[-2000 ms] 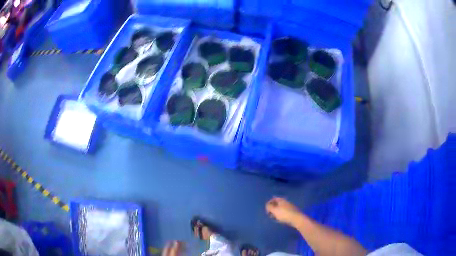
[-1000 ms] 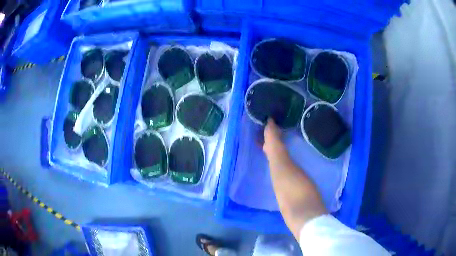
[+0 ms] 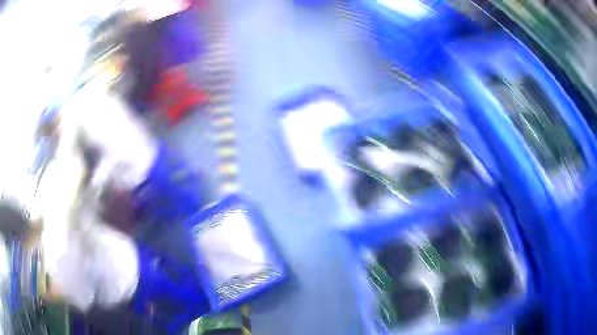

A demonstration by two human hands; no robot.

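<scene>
The frame is strongly blurred, and neither of my hands shows in it. A blue crate (image 3: 355,239) at the lower right holds several dark green housings (image 3: 458,294) on a white liner. Another blue crate (image 3: 334,134) above it holds more dark housings (image 3: 419,178) with white liner between them. A further blue crate (image 3: 507,147) at the right edge holds dark green pieces, too smeared to tell apart.
A low blue floor crate (image 3: 283,265) with a white sheet stands left of centre. A smaller white-topped one (image 3: 314,134) is above it. People in white (image 3: 98,196) are at the left, near a red object (image 3: 177,95). Striped tape (image 3: 226,144) crosses the blue floor.
The view has swung left, so the crates now lie at the right and people in white show at the left. My right hand, earlier at a housing in the right crate, is out of view.
</scene>
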